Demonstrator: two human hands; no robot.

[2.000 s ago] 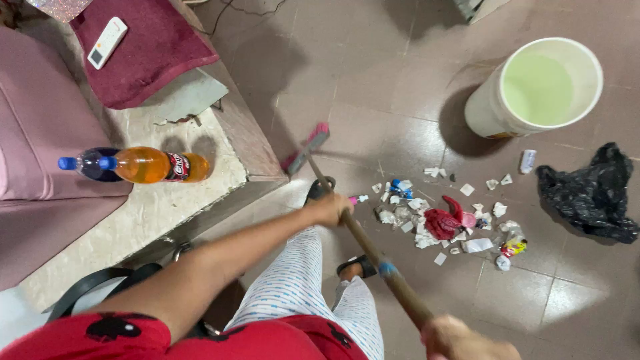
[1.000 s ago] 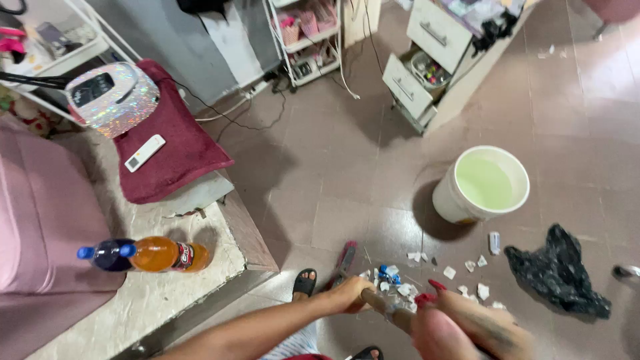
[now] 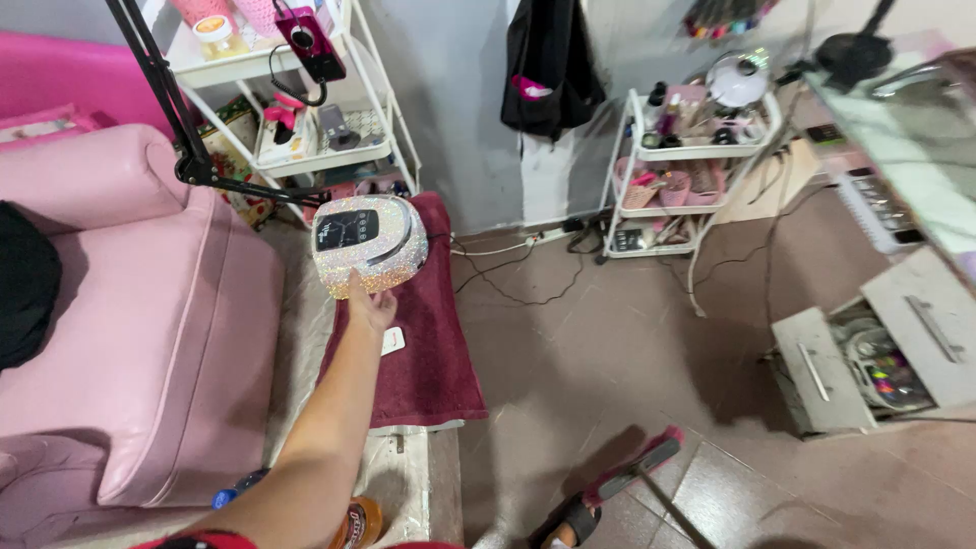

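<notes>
My left hand (image 3: 371, 305) reaches out to a glittery nail lamp (image 3: 370, 244), its index finger extended against the lamp's lower side and the other fingers loosely curled. The lamp rests on a dark red towel (image 3: 427, 366) laid over a marble-look ledge. Partly hidden behind my wrist, a white remote control (image 3: 393, 341) lies on the towel. The broom (image 3: 637, 465) has its pink-edged head on the floor beside my sandalled foot (image 3: 576, 526), and its handle runs out of the bottom of the view. My right hand is out of view.
A pink armchair (image 3: 114, 305) stands at left, with an orange drink bottle (image 3: 358, 522) on the ledge near my arm. White trolleys (image 3: 701, 149) hold salon items along the wall. Cords (image 3: 526, 301) trail over the floor. Drawers (image 3: 823, 374) stand pulled out at right.
My left hand has let go of the broom handle and moved to the nail lamp. The view has swung toward the wall, and the bucket, black bag and litter have left it.
</notes>
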